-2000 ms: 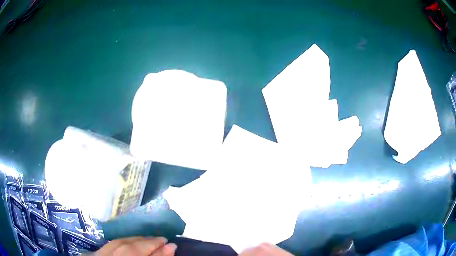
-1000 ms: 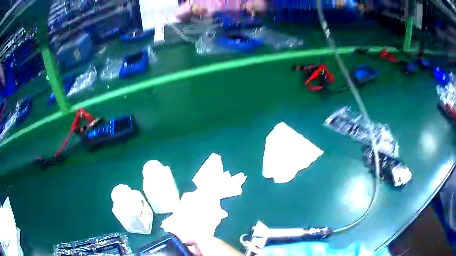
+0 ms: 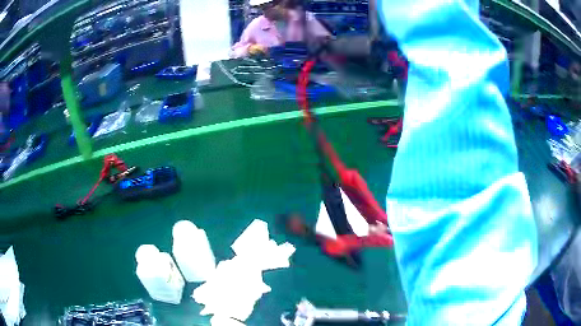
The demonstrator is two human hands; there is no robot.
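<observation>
A light blue sleeve of my right arm rises through the right half to the top edge. My right hand is not visible, and my left hand is out of the picture. Red and black test leads hang blurred left of the sleeve. Battery clamps are at their lower end, partly behind the sleeve. A blurred dark shape near the leads' top is too unclear to name. The silver air blow gun lies at the bottom edge.
Two white bottles stand beside white wipes. A battery tester with red leads lies at left. Lens packing film is at bottom left. A green rail crosses behind; beyond it sits a person in pink.
The blue sleeve has risen across the right side, and leads with clamps now hang in view. The hand and the tester at the bottom edge have left view.
</observation>
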